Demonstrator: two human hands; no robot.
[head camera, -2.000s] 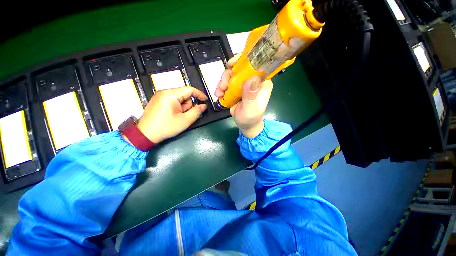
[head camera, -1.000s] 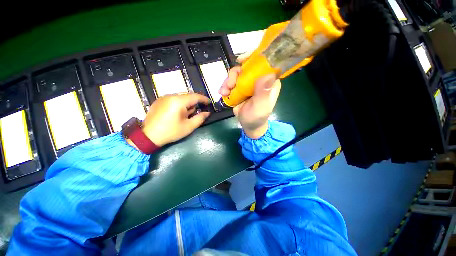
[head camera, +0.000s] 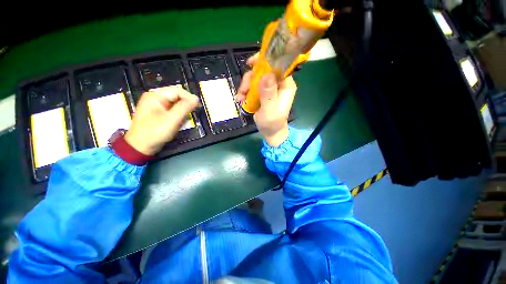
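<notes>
The black foam tray (head camera: 219, 140) holds several opened phone-like units (head camera: 213, 94) with white, yellow-edged batteries (head camera: 219, 101). My right hand (head camera: 272, 105) is shut around the yellow-orange electric screwdriver (head camera: 283, 47). Its nose points down at the tray's right end, near the lower right corner of the second unit from the right; the bit's contact cannot be made out. The rightmost unit (head camera: 242, 57) is mostly hidden behind my right hand. My left hand (head camera: 161, 119), with a dark red wrist band (head camera: 128, 150), is over the middle unit, fingertips pinched; whether they hold anything is not visible.
The tray lies on a glossy dark green bench (head camera: 194, 183) with a brighter green strip (head camera: 111, 36) behind. A tall black stack (head camera: 421, 111) stands at the right, with white batteries beyond it. The black cable (head camera: 316, 130) crosses my right sleeve. Blue floor shows below.
The tray has shifted right relative to the bench. My left hand has moved left, away from the screwdriver's nose, and its fingertips have come together. The screwdriver has moved slightly left and stands more upright.
</notes>
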